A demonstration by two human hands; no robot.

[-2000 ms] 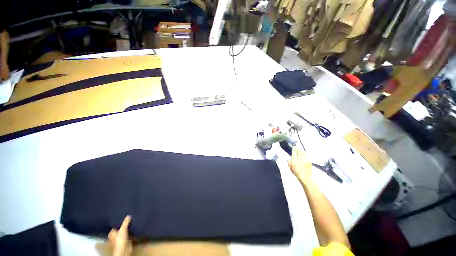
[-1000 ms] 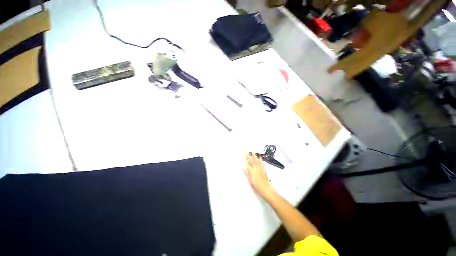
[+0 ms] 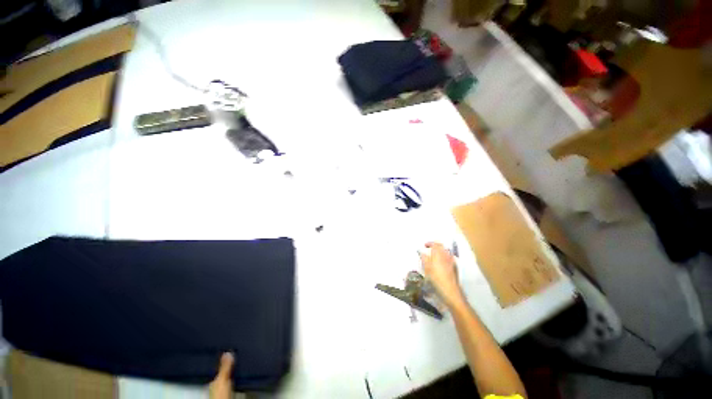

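Observation:
A thick stack of cut dark plies [image 3: 164, 304] lies at the lower left. My left hand [image 3: 222, 379] is cut off by the bottom edge; one digit rests on the stack's front edge, and its other fingers are hidden. My right hand [image 3: 442, 271] is low over the white table, right of the stack, fingers partly curled; whether it holds something small is unclear. A dark, open-legged metal tool [image 3: 412, 296] lies just left of and below it, blurred. Dark-handled scissors [image 3: 404, 195] lie farther back.
A patterned metal bar [image 3: 173, 119] and a blurred corded cutter [image 3: 248, 136] lie behind the stack. Folded dark cloth [image 3: 394, 72] is at the far edge, red pieces [image 3: 457, 150] nearer. A brown board [image 3: 506, 248] lies by the right edge. Tan patterns [image 3: 62, 101] lie far left.
My right hand has moved from the cutter to beside the dark metal tool, which is now turned differently. The cutter also lies at another angle. The view has swung right since the earliest frame.

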